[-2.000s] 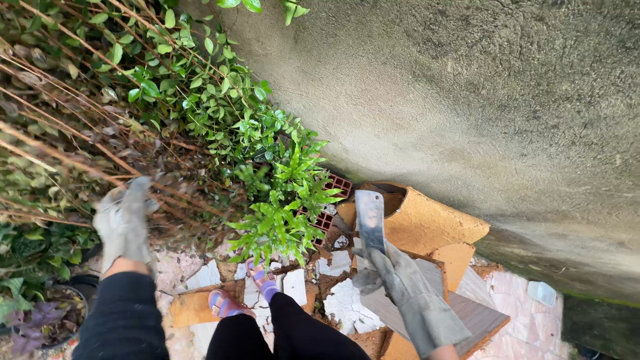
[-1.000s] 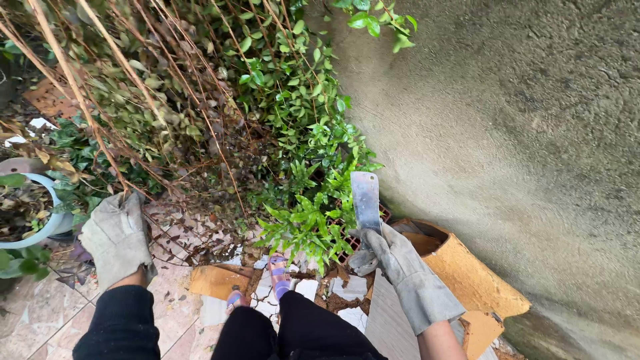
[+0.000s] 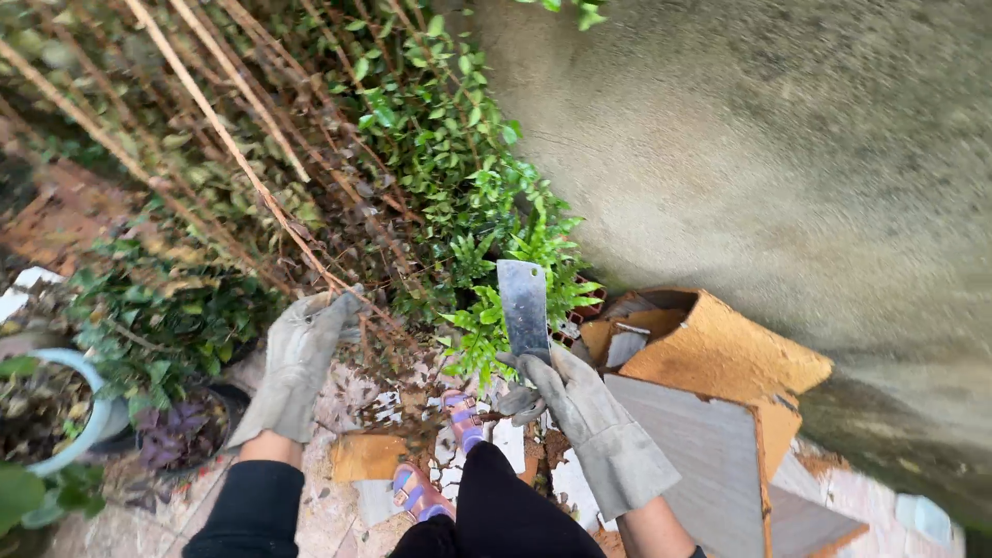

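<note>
My left hand [image 3: 306, 349], in a pale leather work glove, is closed around a thin brown stem [image 3: 267, 198] near the lower end of a mass of dry, leafy stems. My right hand [image 3: 573, 395], gloved the same way, grips a cleaver [image 3: 525, 306] whose broad metal blade points up and away, with a hole near its far corner. Its handle is mostly hidden in the glove. Green fern fronds [image 3: 488, 325] grow just behind and left of the blade, and leafy green vines [image 3: 449, 155] rise beyond them.
A rough concrete wall [image 3: 744, 155] runs along the right. Broken boards [image 3: 690, 457] and an orange-brown curved piece [image 3: 721, 341] lie beside my right hand. Potted plants, one in a light blue pot [image 3: 97, 411], stand at left. Broken tile pieces [image 3: 508, 442] lie by my sandalled feet.
My left hand, apart from the dry stems' base two seconds ago, is now closed on a stem closer to my right hand. The cleaver stays in my right hand. The view has shifted.
</note>
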